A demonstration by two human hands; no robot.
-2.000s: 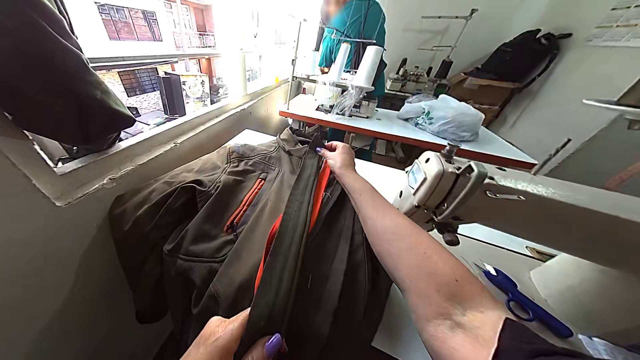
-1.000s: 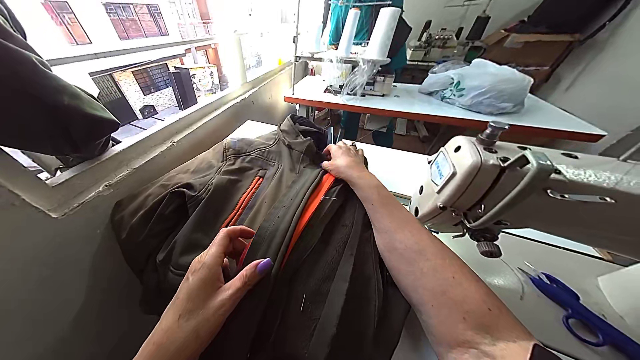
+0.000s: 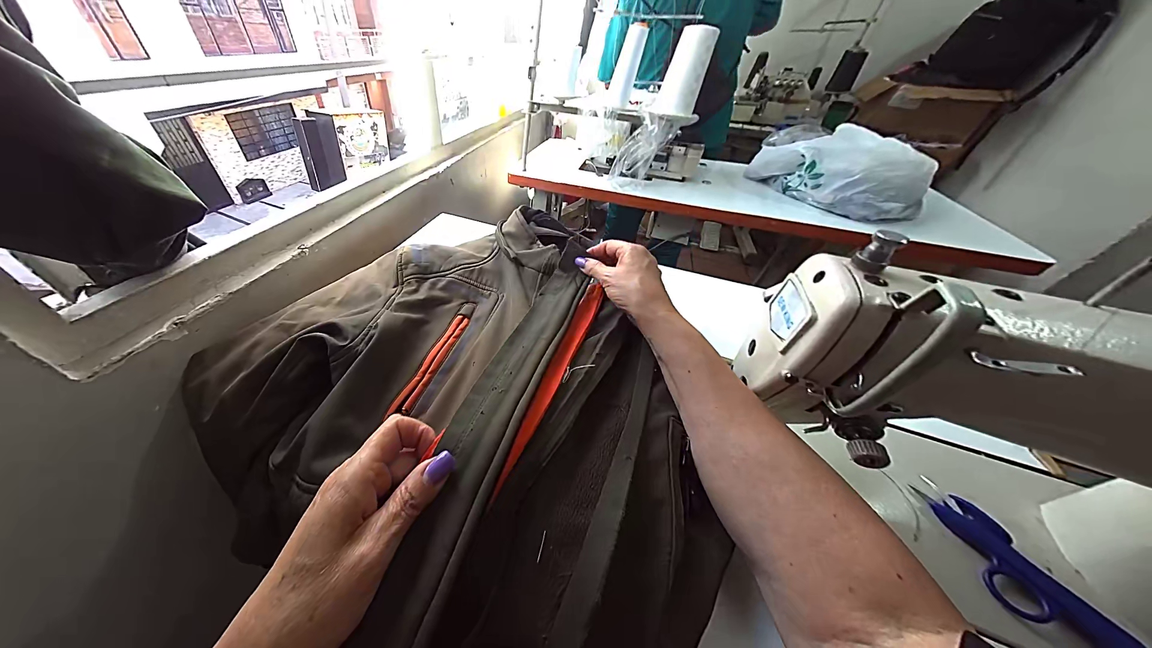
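A dark olive jacket (image 3: pixel 360 378) with orange trim lies spread over the sewing table, its collar toward the back. My right hand (image 3: pixel 630 274) pinches the top of the front placket strip (image 3: pixel 531 351) close to the collar. Lower down, my left hand (image 3: pixel 387 495) holds the edge of the same strip between thumb and fingers. An orange band (image 3: pixel 558 387) shows along the front opening, and an orange-trimmed pocket (image 3: pixel 436 360) is on the chest. Loose pale threads lie on the dark cloth.
An industrial sewing machine (image 3: pixel 900 342) stands at the right, with blue-handled thread snips (image 3: pixel 1017 558) beside it. Behind is another table (image 3: pixel 972 243) with thread cones (image 3: pixel 688 72) and a plastic bag (image 3: pixel 850 171). A person in teal stands there. Dark cloth (image 3: pixel 81 162) hangs by the window at left.
My left hand has moved up along the strip from the bottom of the view two seconds ago. My right hand stays by the collar. The view has shifted closer.
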